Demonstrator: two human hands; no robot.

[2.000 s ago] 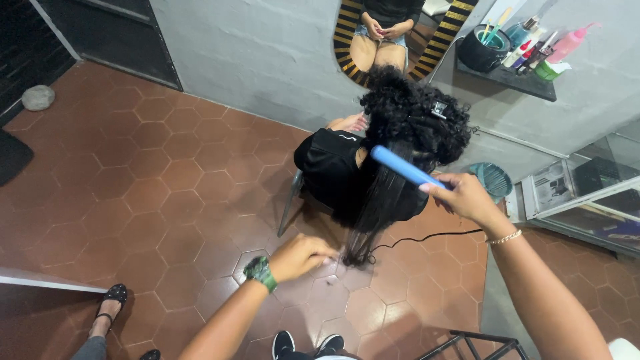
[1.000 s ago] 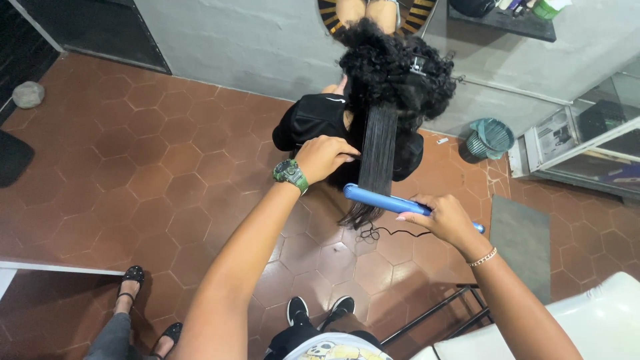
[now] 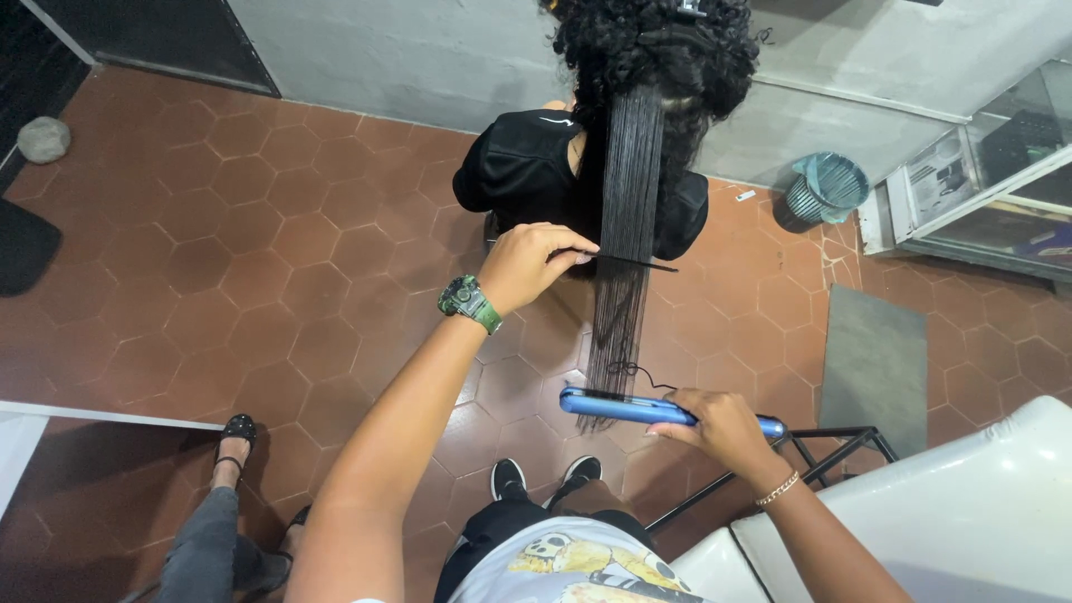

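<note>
My left hand (image 3: 536, 261), with a watch on the wrist, pinches a thin black comb (image 3: 641, 263) that crosses a straightened section of black hair (image 3: 630, 176). My right hand (image 3: 718, 427) grips a blue hair straightener (image 3: 624, 405), its plates around the lower part of that section, with loose tips hanging below. The hair belongs to a seated person in a black shirt (image 3: 523, 159), whose remaining hair is curly (image 3: 670, 50) and pinned on top with a metal clip (image 3: 692, 8). A dark cord (image 3: 657, 381) shows beside the stretched section.
A lined wastebasket (image 3: 825, 191) stands by the wall, near a glass display case (image 3: 988, 167). At right are a white padded seat (image 3: 946, 494), a black metal frame (image 3: 837, 437) and a grey floor panel (image 3: 875, 368). Another person's legs (image 3: 209, 536) show at lower left.
The straightener has moved down the hair section to near its tips. My left hand, held away from the hair two seconds ago, now has the comb across it. The view has tilted downward.
</note>
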